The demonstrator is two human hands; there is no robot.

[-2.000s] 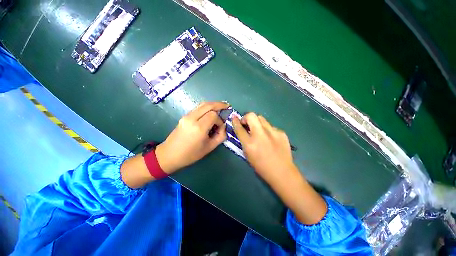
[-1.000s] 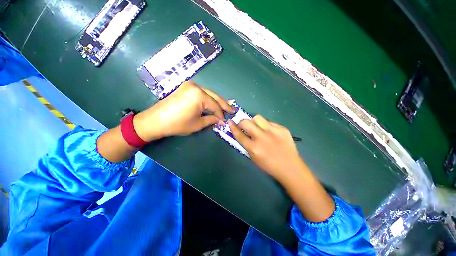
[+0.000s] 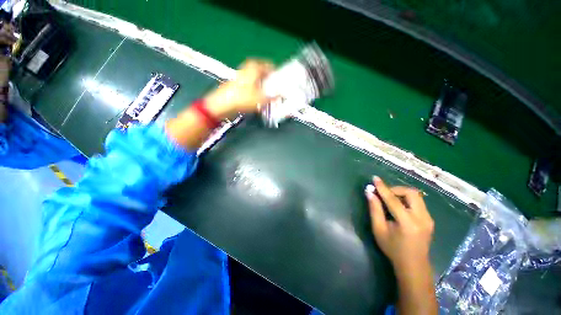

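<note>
My left hand (image 3: 249,86), with a red wrist band, holds a phone unit (image 3: 298,83) over the whitish edge strip between bench and belt. The unit is blurred, with a silvery-white middle and a darker far end. My right hand (image 3: 400,218) is over the bench with a tiny white piece (image 3: 370,189) at its fingertips; what it is cannot be told. One phone unit (image 3: 149,101) lies on the bench at the left, partly behind my sleeve. Another phone unit (image 3: 220,134) is mostly hidden under my left forearm.
The green belt (image 3: 369,117) runs beyond the whitish edge strip (image 3: 363,143). Dark phone units lie on it at the right (image 3: 448,114) and far right (image 3: 539,175). A clear plastic bag (image 3: 477,261) lies at the lower right. Another person's blue sleeve (image 3: 27,138) and a black box-like object (image 3: 46,54) are at the left.
My left hand has lifted the phone unit from the bench and moved it up and away to the edge strip. My right hand has let go of the unit and moved right. The view has shifted.
</note>
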